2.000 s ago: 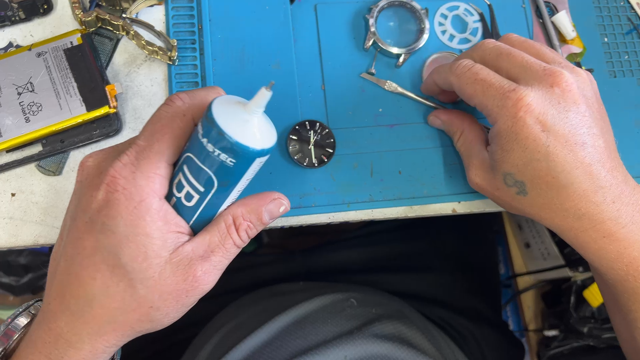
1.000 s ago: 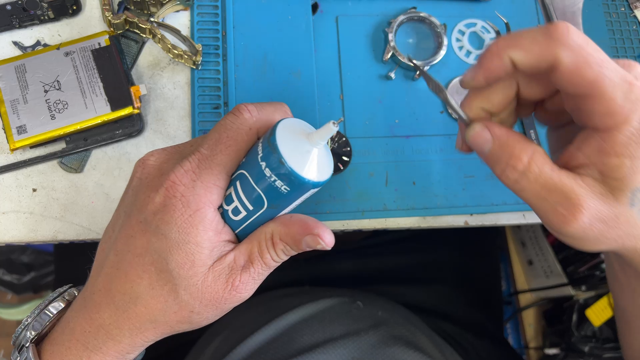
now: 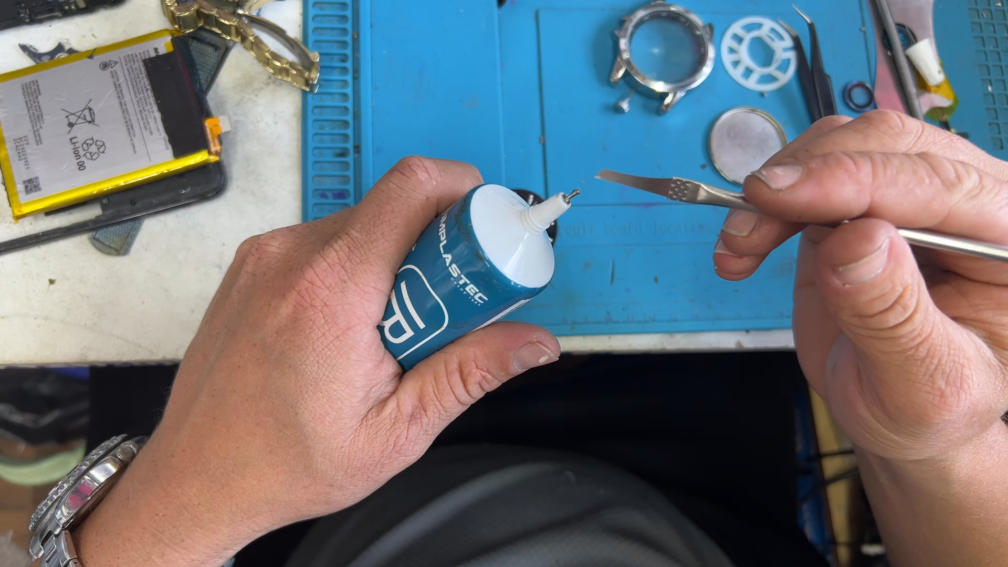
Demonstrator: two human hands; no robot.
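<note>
My left hand [image 3: 315, 339] is wrapped around a blue glue tube [image 3: 465, 276] with a white cone top, its nozzle pointing up and right with a small metal piece in the tip. Between the thumb and fingers of my right hand [image 3: 882, 228] lies a thin metal scalpel-like tool [image 3: 677, 189], its blade pointing left toward the nozzle without touching it. The black watch dial [image 3: 551, 228] is mostly hidden behind the nozzle. Beyond the hands, on the blue mat, are a silver watch case [image 3: 665, 51], a white ring-shaped movement holder [image 3: 758, 53] and a round metal case back [image 3: 746, 144].
The blue silicone mat [image 3: 441, 94] covers the table's middle. Black tweezers [image 3: 815, 71] and a small dark ring [image 3: 858, 96] lie at its upper right. Left of it are a yellow-edged lithium battery [image 3: 94, 118] and a gold metal watch bracelet [image 3: 268, 47].
My right hand has picked the metal tool up off the mat and brought its blade near the nozzle. The tube in my left hand has moved right, over the dial, which earlier lay uncovered.
</note>
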